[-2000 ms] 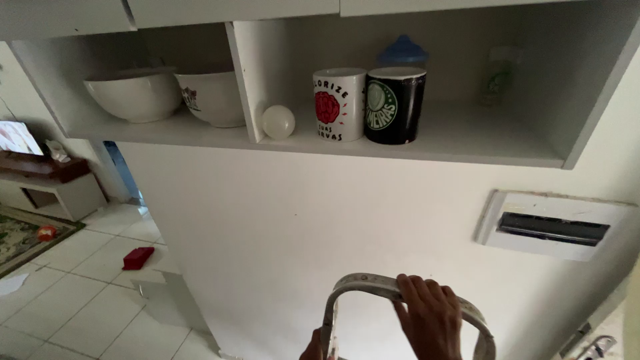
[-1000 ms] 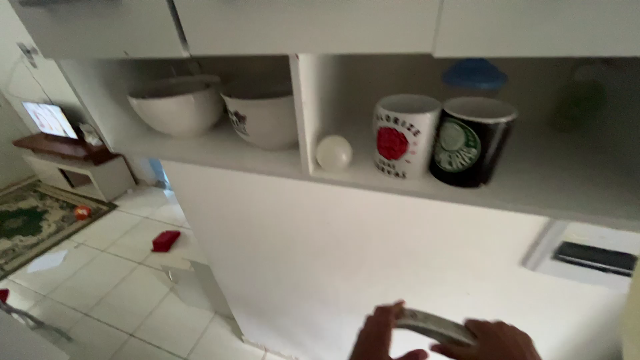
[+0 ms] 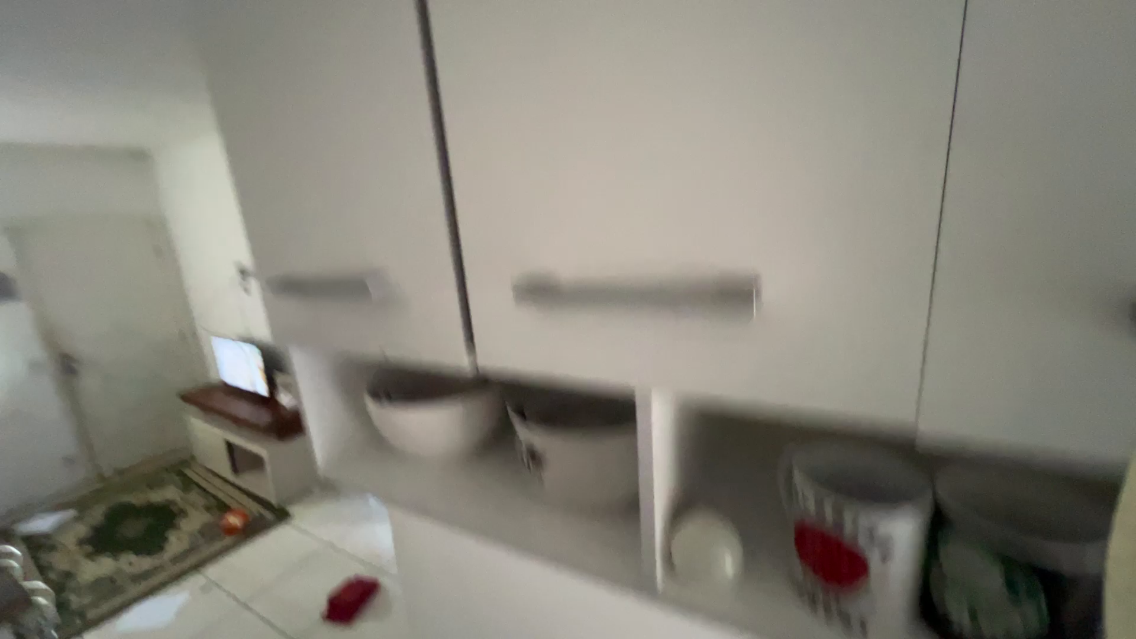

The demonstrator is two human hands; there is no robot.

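Neither of my hands shows in the current head view, so what they hold or touch is hidden. Straight ahead are white wall cabinet doors [image 3: 692,160] with a bar handle [image 3: 635,293], blurred by motion. Below them, an open shelf holds a white bowl [image 3: 435,422] and a second bowl [image 3: 577,457] in its left compartment. Right of the divider [image 3: 655,497] sit a white round object [image 3: 706,548], a white mug with a red print [image 3: 856,541] and a black mug with a green and white emblem [image 3: 1012,568], partly cut off.
At the lower left, a lit screen [image 3: 240,364] stands on a low cabinet with a brown top [image 3: 240,408]. A patterned rug [image 3: 133,528], an orange object [image 3: 233,521] and a red object [image 3: 351,599] lie on the tiled floor. A door [image 3: 106,337] is behind.
The view has swung up and left, nearer the cabinet. Both hands, seen earlier on a curved metal bar at the lower right, are out of view, as is the bar.
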